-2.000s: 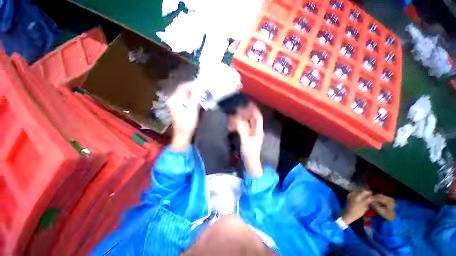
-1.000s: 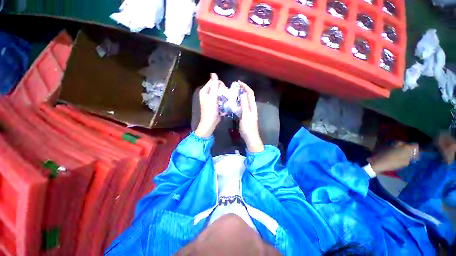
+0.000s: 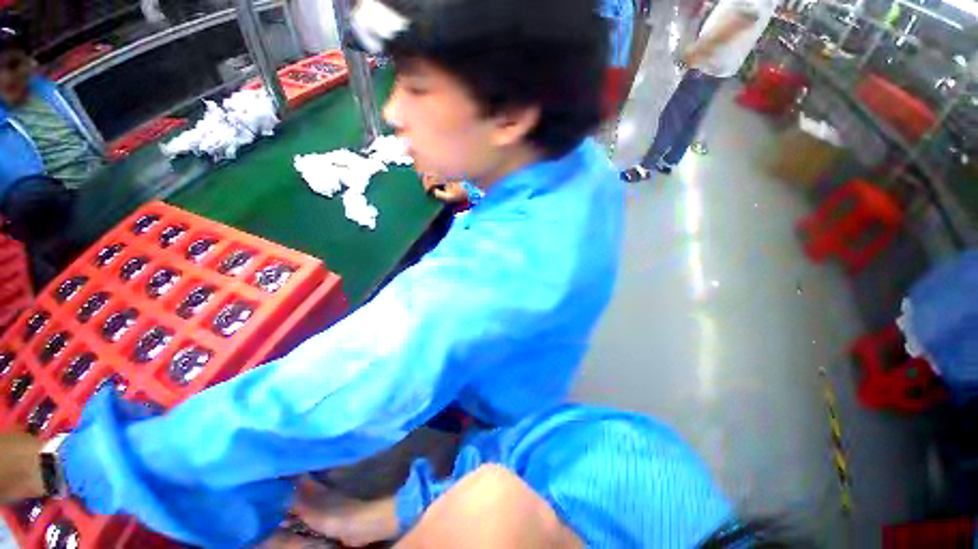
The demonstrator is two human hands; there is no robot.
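An orange-red compartment tray (image 3: pixel 231 359) lies at the left on the green bench, with round shiny silver-and-dark parts (image 3: pixel 190 365) in its pockets. A neighbouring person's blue sleeve (image 3: pixel 322 375) stretches across the tray's near side, and that arm's wrist, with a watch (image 3: pixel 50 463), is at the left edge. My right hand (image 3: pixel 349 517) is low at the bottom, partly hidden below that sleeve. Something dark and shiny is near its fingertips, but I cannot tell whether the hand holds it. My left hand is not in view.
White crumpled wipes (image 3: pixel 349 177) lie on the green bench (image 3: pixel 359 245), with a larger heap (image 3: pixel 227 127) farther back. The neighbour's blue-clad body (image 3: pixel 525 290) is close in front. Another person sits at the far left; one stands beyond. Red stools (image 3: pixel 853 223) are at the right.
The view has swung right and up, from my lap to the neighbour and aisle. Both my hands were together around a part with white wipe; now only the right shows. The neighbour's arm reaches over the tray.
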